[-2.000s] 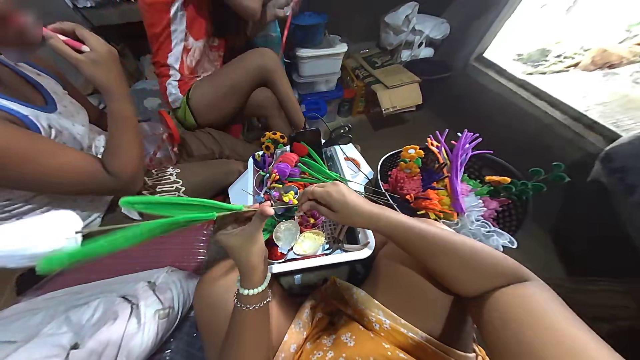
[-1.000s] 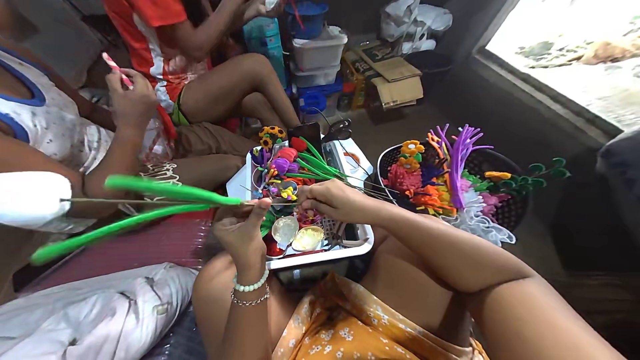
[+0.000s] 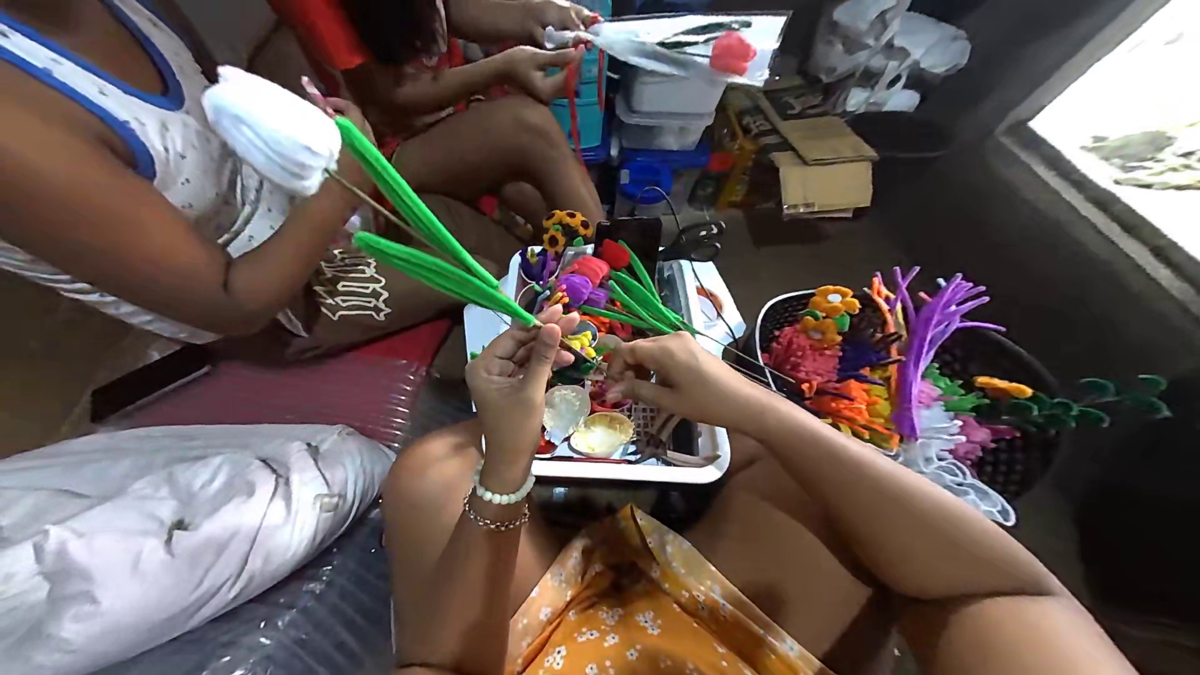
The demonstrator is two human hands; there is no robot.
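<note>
My left hand [image 3: 520, 375] grips the lower stem of a pipe-cleaner tulip. Its white head [image 3: 272, 129] points to the upper left, with two long green pipe-cleaner leaves [image 3: 417, 206] along the stem. At the stem's lower end, my right hand [image 3: 670, 375] has its fingers pinched together; whatever is between them is too small to tell. Both hands are over a white plastic tray [image 3: 647, 472] of pipe-cleaner flowers. Red and pink tulips [image 3: 591, 270] with green leaves lie behind my fingers, and two shell-like dishes [image 3: 602, 434] sit near the front rim.
Right of the tray, a dark basket [image 3: 1036, 450] holds bundles of coloured pipe cleaners [image 3: 923, 347]. Black scissors [image 3: 696, 241] lie behind the tray. A person sits at the left; another behind holds a wrapped red flower [image 3: 731, 53]. A pale stuffed bag [image 3: 187, 525] is at lower left.
The white tulip has swung from the far left up and away, its stem now slanting to the upper left. The other person's hands now hold a wrapped red flower in view.
</note>
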